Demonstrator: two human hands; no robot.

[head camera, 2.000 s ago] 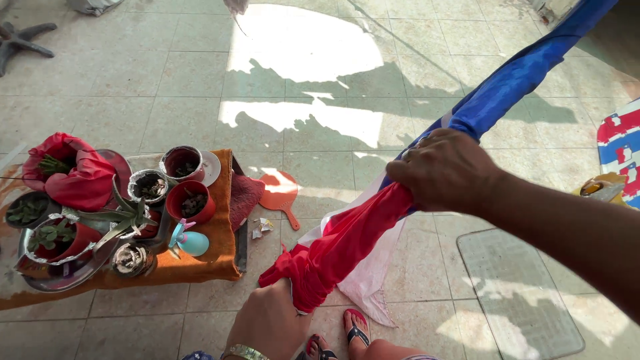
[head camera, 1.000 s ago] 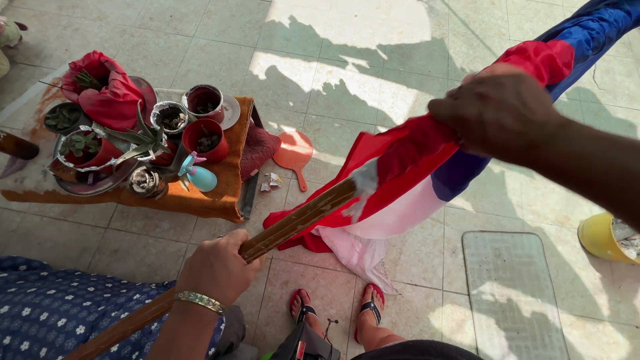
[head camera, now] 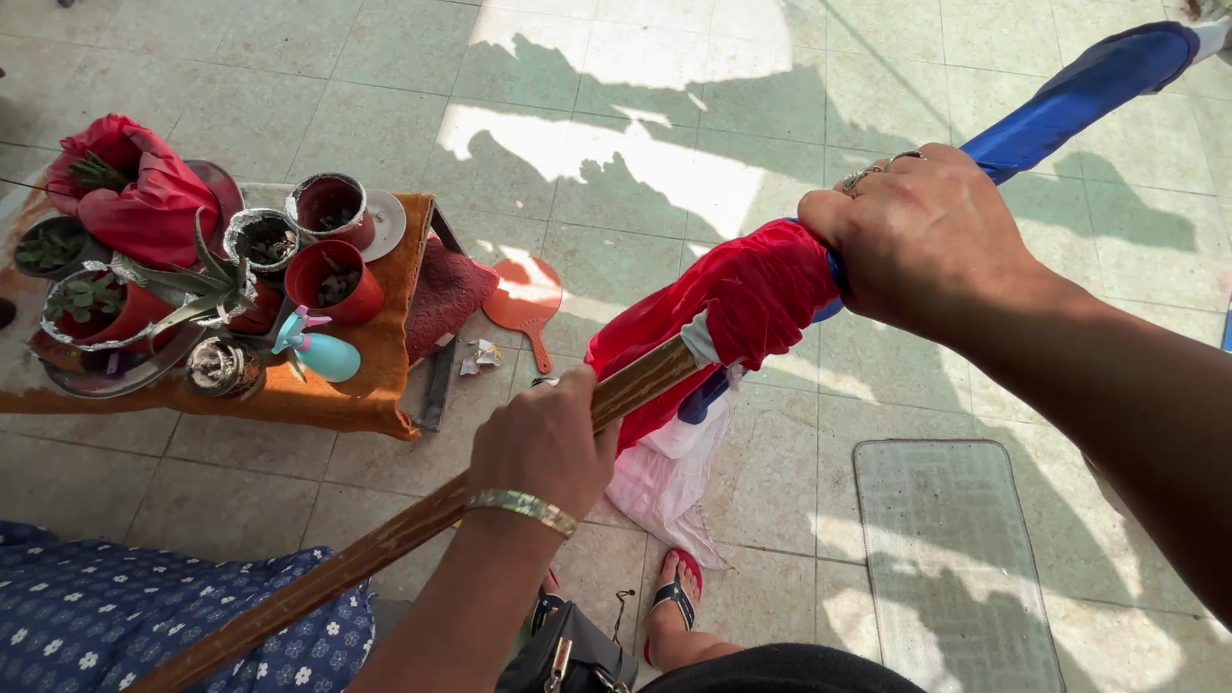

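Observation:
A long wooden pole [head camera: 423, 525] runs from the lower left toward the upper right. My left hand [head camera: 549, 438], with a bracelet at its wrist, is closed around its bare wood. Just above that hand, red fabric [head camera: 760, 289] is bunched around the pole over a whitish wrap, and part of it hangs below. My right hand [head camera: 924, 236], wearing rings, grips the wrapped pole where red meets blue. Beyond it, blue fabric [head camera: 1083, 96] is wound tightly along the pole toward a white end. Pale pink-white fabric [head camera: 669, 481] droops to the tiled floor.
At left, a low table with an orange cloth [head camera: 390, 385] holds potted plants, a red pot [head camera: 332, 281] and a turquoise spray bottle [head camera: 327, 354]. An orange paddle [head camera: 525, 298] lies on the floor beside it. A grey mat [head camera: 953, 568] lies right of my sandalled foot [head camera: 674, 602]; blue floral fabric [head camera: 183, 616] is lower left.
A second ago the red fabric was spread wider below my right hand, with red also beyond it; now it is bunched around the pole. My left hand still holds the bare wood.

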